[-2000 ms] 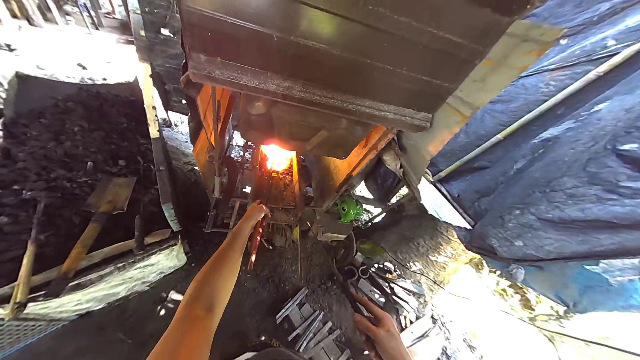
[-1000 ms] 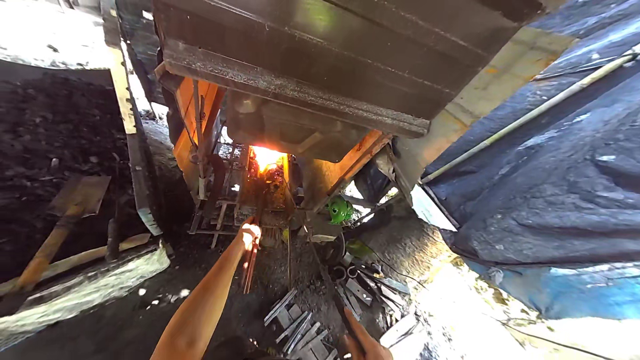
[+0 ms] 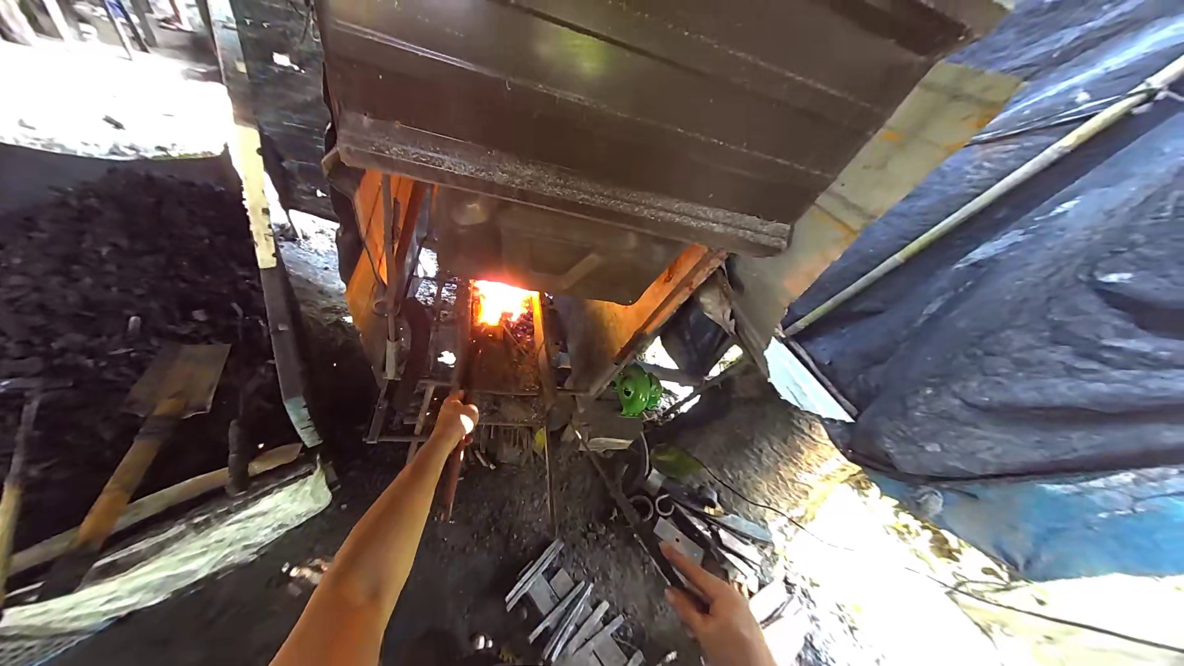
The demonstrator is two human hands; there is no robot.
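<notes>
My left hand [image 3: 456,421] is closed around the handles of long metal tongs [image 3: 452,481] in front of the forge. The far end of the tongs runs up along the left side of the hearth, and its tips cannot be made out. A fire glows bright orange [image 3: 501,302] under the dark metal hood [image 3: 573,102]. At the lower right, my right hand [image 3: 708,606] grips a long, thin dark rod [image 3: 622,499], which slants up and left toward the front of the hearth.
Flat metal pieces [image 3: 573,615] lie on the ground between my hands. A green blower housing [image 3: 638,389] stands right of the hearth. At left, a shovel [image 3: 180,379] rests on a charcoal heap [image 3: 111,268]. A dark tarpaulin [image 3: 1017,342] hangs at right.
The rod in my right hand reaches further toward the hearth than two seconds ago. My left hand still holds the tongs, now a little nearer the left side of the hearth.
</notes>
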